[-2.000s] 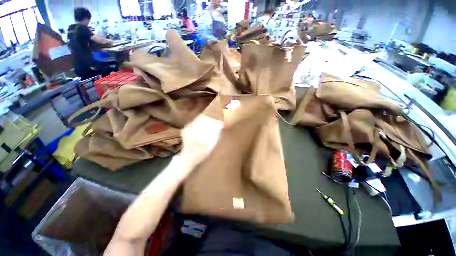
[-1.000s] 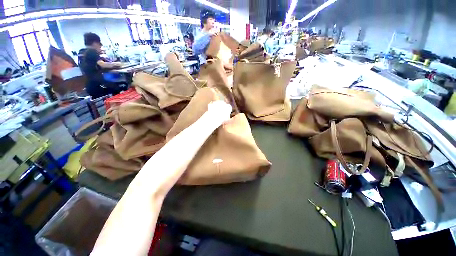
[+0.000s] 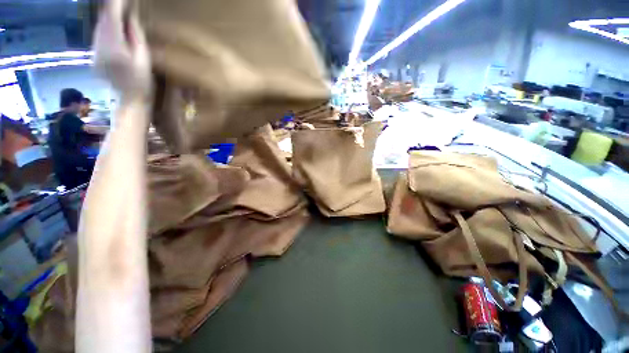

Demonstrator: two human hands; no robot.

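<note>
My left hand [image 3: 123,52] is raised at the upper left, blurred, with its fingers closed on a brown tote bag [image 3: 234,62]. The bag is held up in the air above the bag pile, blurred and partly cut off by the top edge. A small pale spot shows on its lower left part. My left forearm runs down to the bottom edge. My right hand is not in view.
Heaped brown bags [image 3: 207,241] lie on the left of the dark green table [image 3: 331,296]. A brown bag [image 3: 338,169] stands at the back. More bags [image 3: 476,214] lie on the right, behind a red can [image 3: 481,310] and plugs [image 3: 534,329]. A person [image 3: 69,141] is far left.
My left hand has lifted the bag off the table, up and to the left. The view has shifted, and the yellow pen tool and the lined bin are out of the picture.
</note>
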